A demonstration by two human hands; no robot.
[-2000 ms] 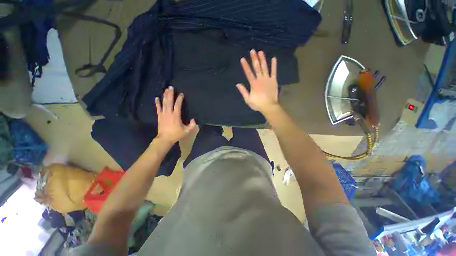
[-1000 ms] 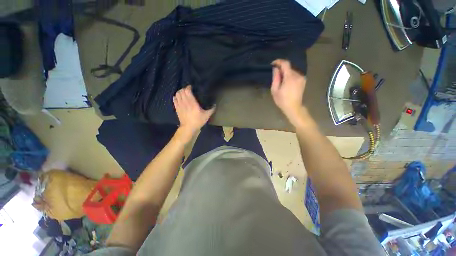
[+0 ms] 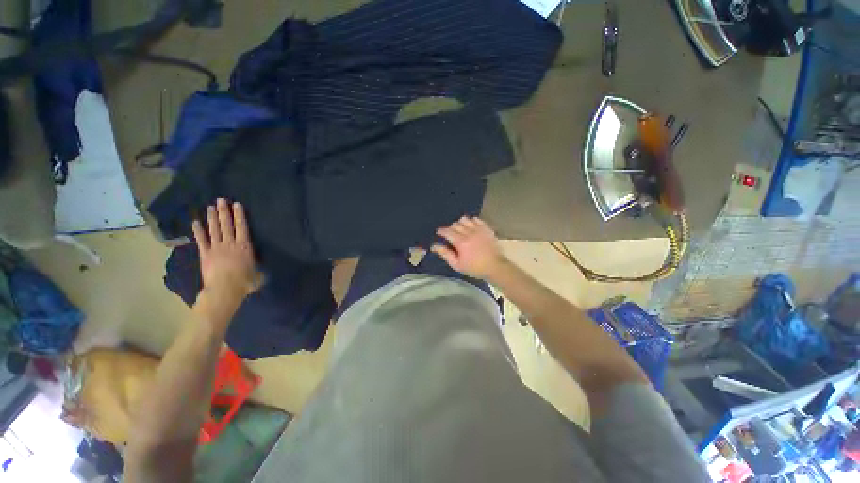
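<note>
The navy pinstripe jacket [image 3: 424, 52] lies across the middle and back of the pressing table. Its plain black inner side [image 3: 377, 184] faces up along the near edge. A brighter blue cloth piece [image 3: 212, 121] shows at its left. My left hand [image 3: 224, 255] lies on the black cloth at its near left, fingers spread. My right hand [image 3: 470, 247] is at the cloth's near right edge, fingers bent; whether they pinch the cloth is unclear. The steam iron [image 3: 622, 158] rests at the right, touched by neither hand.
A slim dark tool [image 3: 610, 42] lies behind the iron. A second iron [image 3: 745, 24] is at the far right. The yellow hose [image 3: 674, 250] hangs by the near edge. White paper [image 3: 92, 174] lies left. Navy cloth [image 3: 283, 307] hangs near my lap. A red stool [image 3: 229, 387] is on the floor.
The black cloth, folded back a second ago, now lies spread towards me and farther left. The blue piece has come into view. My left hand has moved left, my right hand left and nearer me.
</note>
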